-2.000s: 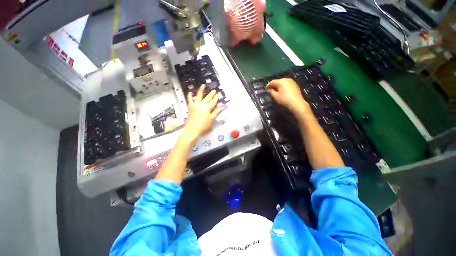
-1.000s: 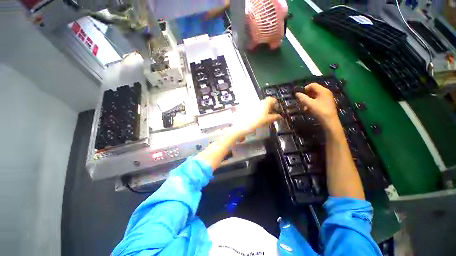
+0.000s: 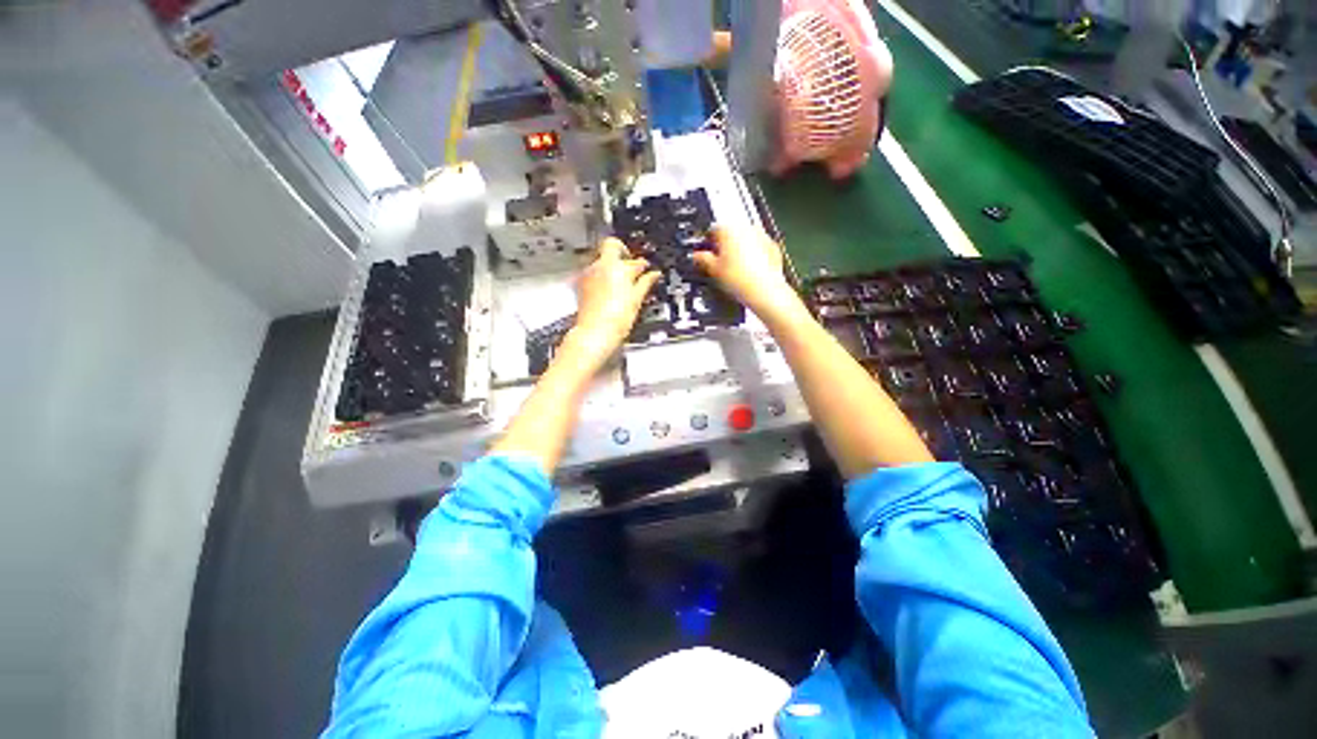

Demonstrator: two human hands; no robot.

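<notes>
The right fixture (image 3: 667, 220), a black nest plate with two columns of pockets, sits on the machine. Some lower pockets look pale and open. My left hand (image 3: 614, 298) is at its left edge, fingertips bent over the middle pockets. My right hand (image 3: 745, 269) is at its right edge, fingertips over the same area. Any small part between the fingertips is too small or hidden to tell. The glossy black blister tray (image 3: 997, 390) lies right of the machine, with dark parts in its pockets.
The left fixture (image 3: 412, 332) lies on the left slide, filled with dark pieces. The tooling head (image 3: 621, 123) hangs behind the right fixture. A pink fan (image 3: 826, 90) stands behind. Stacked black trays (image 3: 1105, 137) and loose parts lie on the green belt. The red button (image 3: 741, 417) is in front.
Both hands have moved left from the blister tray to the right fixture. The tooling head now shows behind that fixture, and the camera view has shifted.
</notes>
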